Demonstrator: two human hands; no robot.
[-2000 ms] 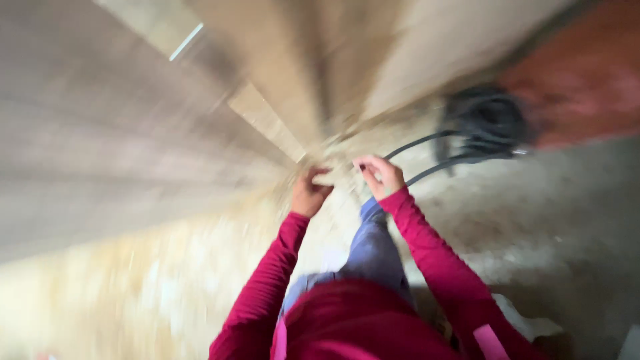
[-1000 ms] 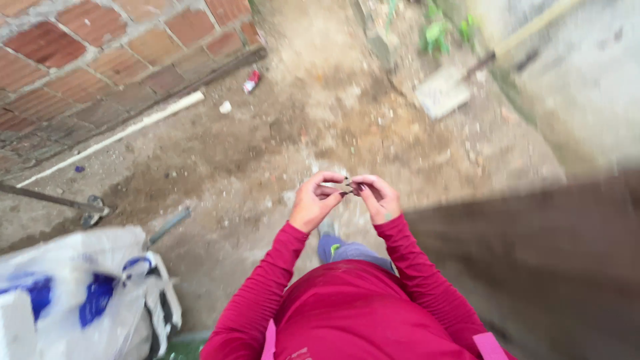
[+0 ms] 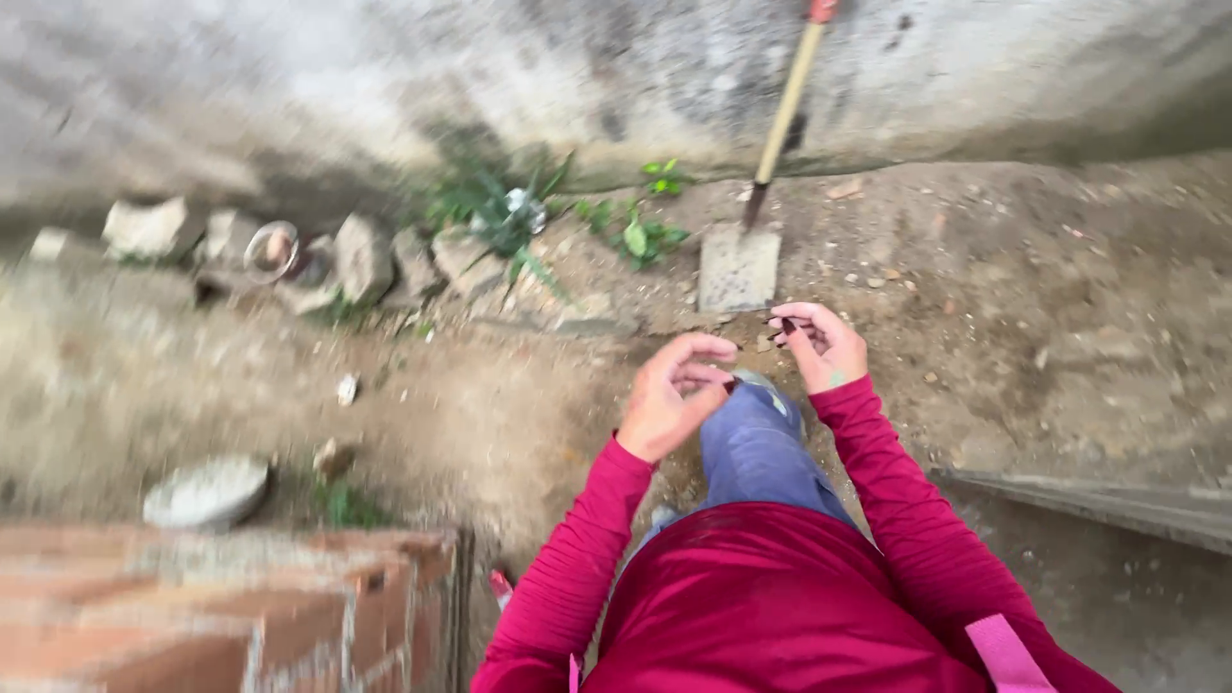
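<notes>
My left hand (image 3: 677, 393) is raised over my leg in the blue trousers, fingers curved and apart, with nothing in it. To its right, my right hand (image 3: 818, 346) has its thumb bent toward the fingers, and no held object shows. The two hands do not touch. Just beyond my right hand, a shovel (image 3: 739, 269) has its square metal blade on the dirt, and its wooden handle leans up against the wall.
A stained plaster wall (image 3: 577, 77) runs across the far side. Rocks (image 3: 364, 258) and green plants (image 3: 505, 221) line its foot. A round pale slab (image 3: 207, 491) lies at the left, beyond a brick wall (image 3: 289, 606). A wooden board edge (image 3: 1088, 500) juts in at the right.
The view has swung widely, bringing the shovel and the row of rocks ahead of me. My hands, whose fingertips were together a second ago, are now apart.
</notes>
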